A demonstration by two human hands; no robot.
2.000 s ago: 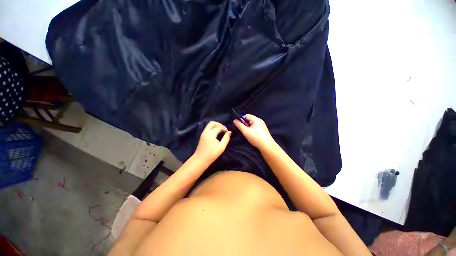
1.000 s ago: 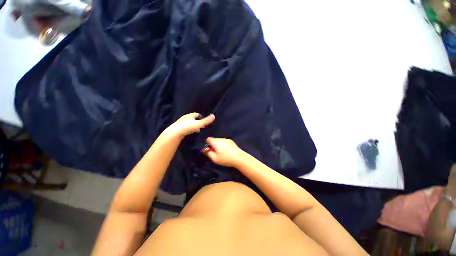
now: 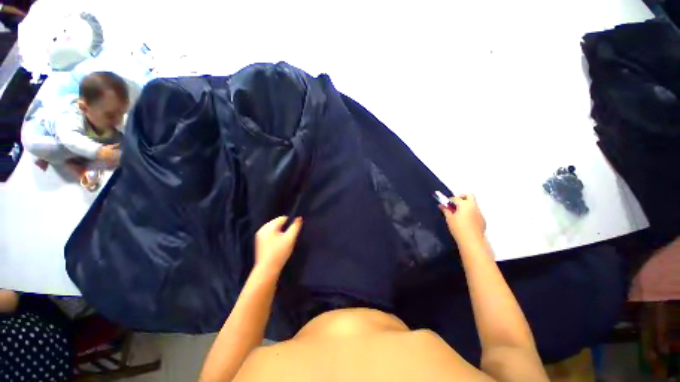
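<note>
The dark navy suit jacket (image 3: 339,201) lies spread on the white table with its shiny, creased lining (image 3: 186,224) showing at the left and middle and matte cloth towards the right. My left hand (image 3: 276,242) pinches a fold of the jacket near the middle, thumb and fingers together. My right hand (image 3: 462,215) is at the jacket's right edge, holding small thread snips (image 3: 444,199) that are mostly hidden in the fingers. The jacket's near part hangs over the table edge against my body.
A baby (image 3: 93,116) sits on the white table (image 3: 477,74), touching the jacket's left side. A dark scrap heap (image 3: 567,190) lies at the right, dark piled cloth (image 3: 641,112) beyond it. Dotted clothing (image 3: 33,343) shows at lower left.
My right hand has moved right to the jacket's edge, away from my left hand. The view has shifted, showing the jacket's far end and the whole baby.
</note>
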